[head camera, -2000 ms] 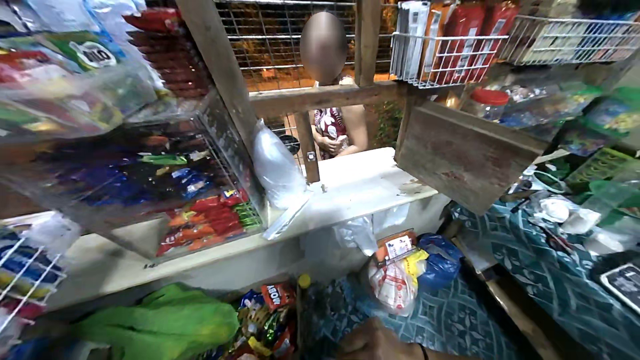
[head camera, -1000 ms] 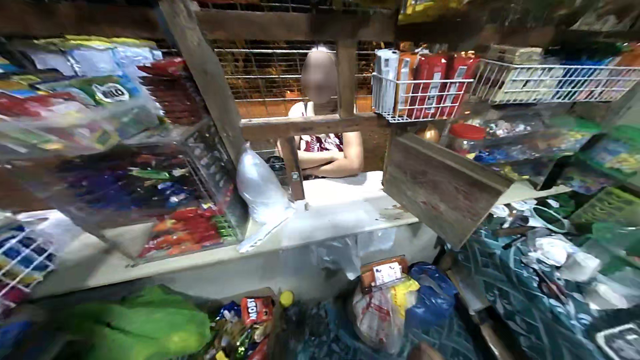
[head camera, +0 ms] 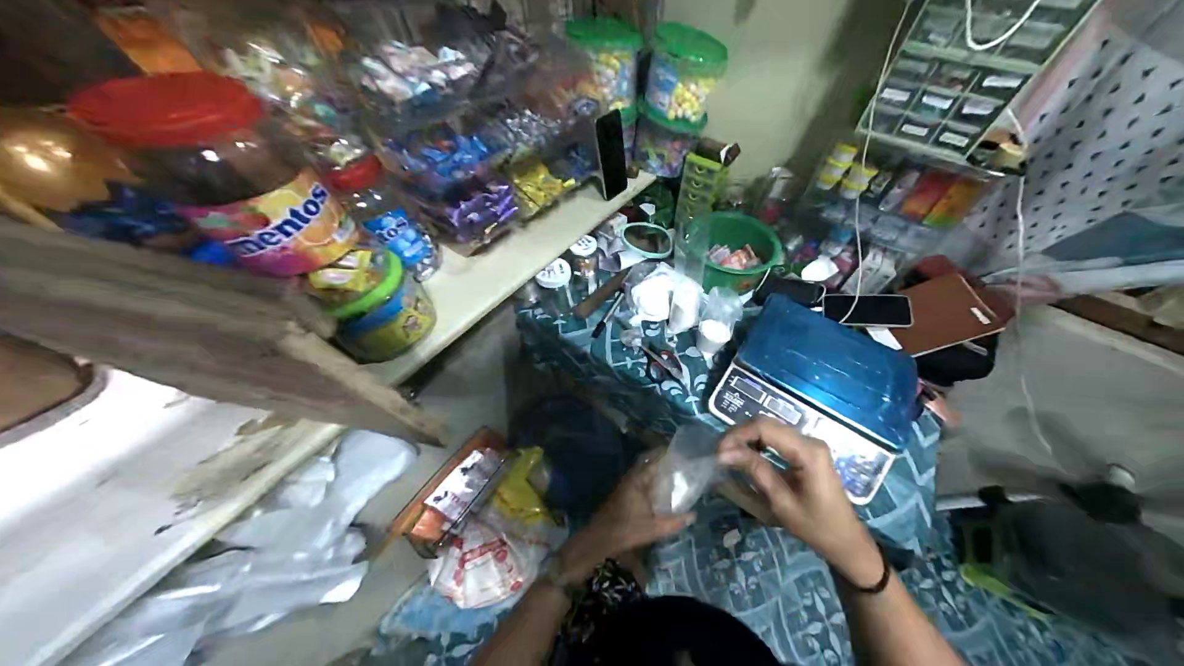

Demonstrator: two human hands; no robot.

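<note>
My left hand (head camera: 634, 509) cradles a small clear plastic bag (head camera: 686, 467) with something white in its lower part. My right hand (head camera: 786, 481), with a dark band at the wrist, pinches the upper edge of the same bag between thumb and finger. Just beyond the right hand is a digital scale (head camera: 754, 393) with a blue tray (head camera: 828, 361) on top, standing on a teal patterned cloth (head camera: 768, 592). Scissors (head camera: 664, 363) lie left of the scale, close to small bags of white contents (head camera: 684, 305).
A green basket (head camera: 745, 250) and phones (head camera: 867, 310) stand behind the scale. Candy jars (head camera: 231, 176) line the shelf (head camera: 481, 287) at left, near a slanted wooden board (head camera: 213, 324). Plastic bags (head camera: 490, 555) and an orange pack (head camera: 453, 490) are low at left.
The view has swung far right, from the barred window to the scale. Both hands are now in view with a small clear bag between them.
</note>
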